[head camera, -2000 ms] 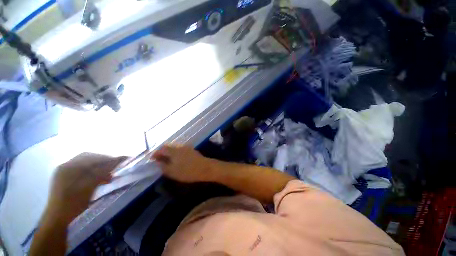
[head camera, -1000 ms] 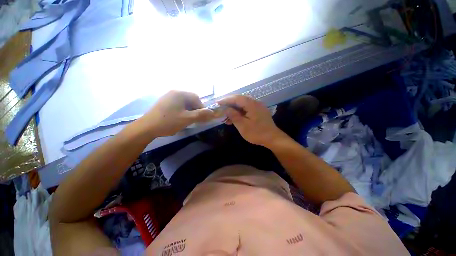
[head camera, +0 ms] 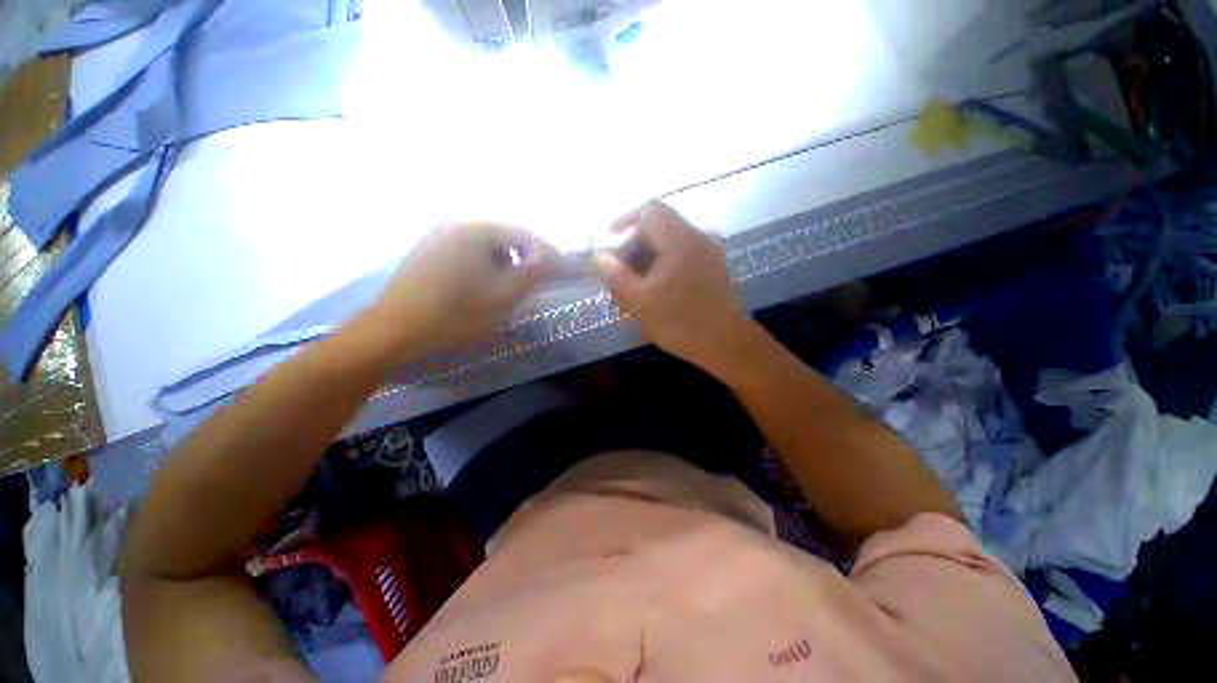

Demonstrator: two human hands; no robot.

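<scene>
A long narrow light blue strip (head camera: 247,358) lies along the front of the white machine table, its right end running to my hands. My left hand (head camera: 467,278) is closed on that end with thumb and fingers pinched. My right hand (head camera: 667,274) is just right of it, fingertips pinched close to the left fingertips at the same end of the strip. The exact bit between the fingers is small and lost in glare. The needle area (head camera: 514,20) at the top is washed out by the lamp.
Light blue cut pieces (head camera: 167,114) lie at the table's left. A shiny brown board (head camera: 47,407) is at the left end. A ruler strip (head camera: 828,238) runs along the front edge. A red basket (head camera: 380,574) is below left. A blue bin with pale offcuts (head camera: 961,400) is at the right.
The view has swung left and down from the machine head. Both hands have come together, then moved slightly up over the table edge with the strip's end.
</scene>
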